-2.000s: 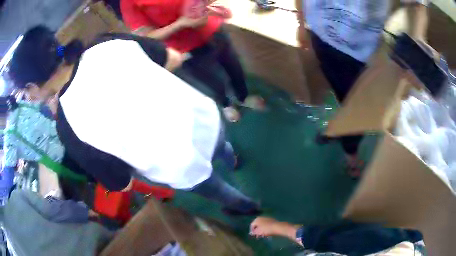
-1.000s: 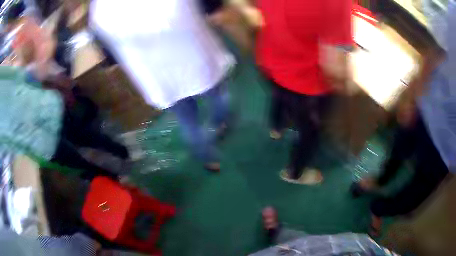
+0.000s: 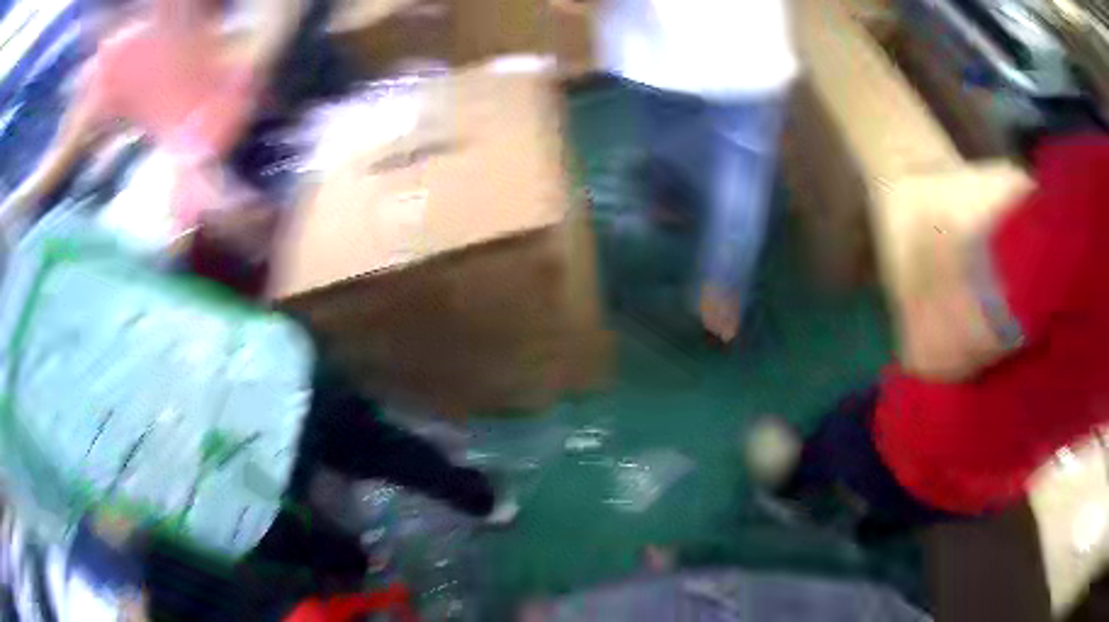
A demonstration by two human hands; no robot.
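Neither of my hands can be made out in the picture. My own clothing shows as a blurred grey shape (image 3: 742, 598) at the bottom edge. A large closed brown carton (image 3: 468, 176) stands in front of me, left of centre, with shiny film on its top. The whole view is blurred by motion.
A person in red (image 3: 973, 413) is close on the right. A person in white and jeans (image 3: 736, 182) is ahead. A seated person in pale green (image 3: 158, 389) is at the left, with part of a red stool (image 3: 353, 604) below. Clear plastic scraps (image 3: 645, 476) lie on the green floor (image 3: 693, 413).
The view has moved forward along the floor. The large carton has come into view, the person in red now appears at the right, and the red stool has slid to the bottom edge.
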